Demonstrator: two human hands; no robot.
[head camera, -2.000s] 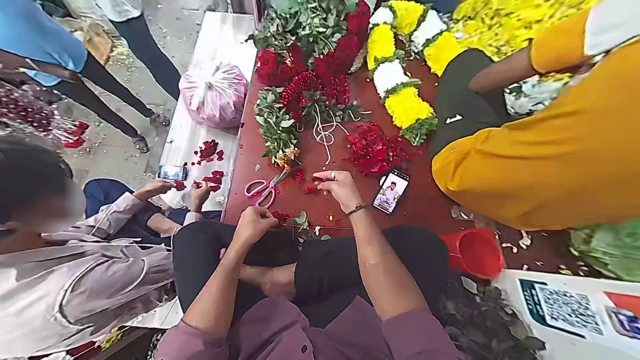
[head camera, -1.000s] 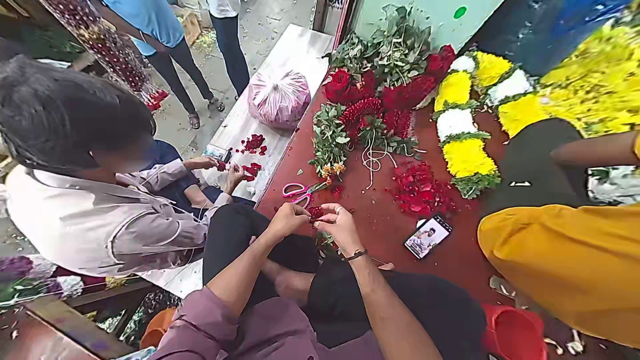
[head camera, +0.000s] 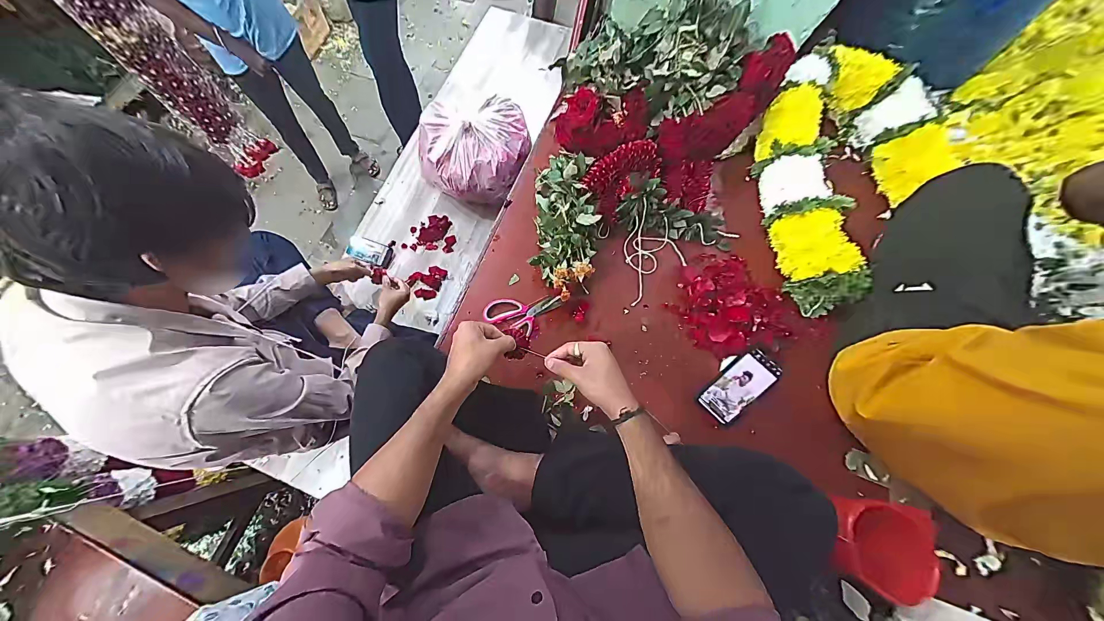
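Note:
A thin thread (head camera: 533, 353) runs between my left hand (head camera: 479, 352) and my right hand (head camera: 592, 373), pinched at the fingertips of each. Dark red petals (head camera: 518, 335) show right beside my left fingertips; whether they hang on the thread I cannot tell. Just beyond, pink-handled scissors (head camera: 517, 312) lie on the red table (head camera: 638, 336). A pile of loose red petals (head camera: 729, 302) is to the right of them, with a phone (head camera: 739, 387) nearer me. Farther back are red flower garlands (head camera: 625, 168), leafy stems (head camera: 562, 207) and loose white string (head camera: 645, 254).
On the left a co-worker (head camera: 172, 302) handles red petals near a pink-filled plastic bag (head camera: 476, 148) on a white bench (head camera: 509, 52). A yellow and white garland (head camera: 802, 181) lies back right. A person in orange (head camera: 975, 423) sits right, by a red container (head camera: 887, 548).
My hands were close together around something red a second ago; now they are farther apart with thread stretched between them. The view has swung leftward since the first frame.

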